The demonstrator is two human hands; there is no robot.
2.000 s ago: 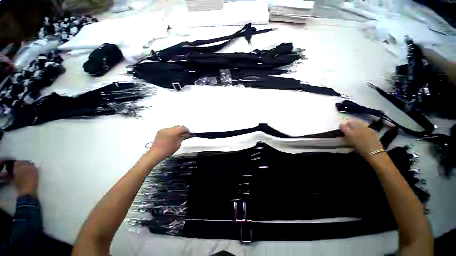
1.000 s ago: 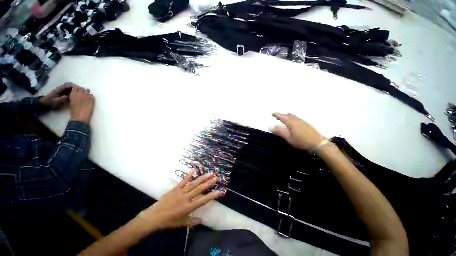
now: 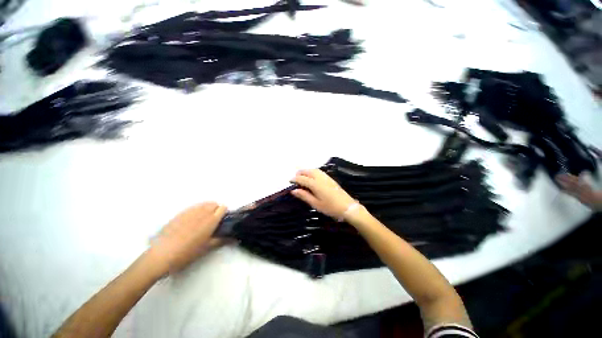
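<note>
A row of black straps (image 3: 402, 211) lies side by side on the white table in front of me, with silver buckles near its middle. My left hand (image 3: 188, 234) is blurred and closed around the gathered left ends of the straps. The ends inside it are hidden. My right hand (image 3: 320, 193) is on the far edge of the row, left of its middle, with the fingers bent over the top strap.
A loose black strap bundle (image 3: 231, 56) lies across the far side. A black rolled bundle (image 3: 58, 46) and another strap bundle (image 3: 59, 115) are at left. At right are more black straps (image 3: 515, 105) and another person's hand (image 3: 581, 190).
My left hand has gone from lying flat on the spread strap ends to gripping them, now bunched together. My right hand has come down onto the far strap. The view has swung right.
</note>
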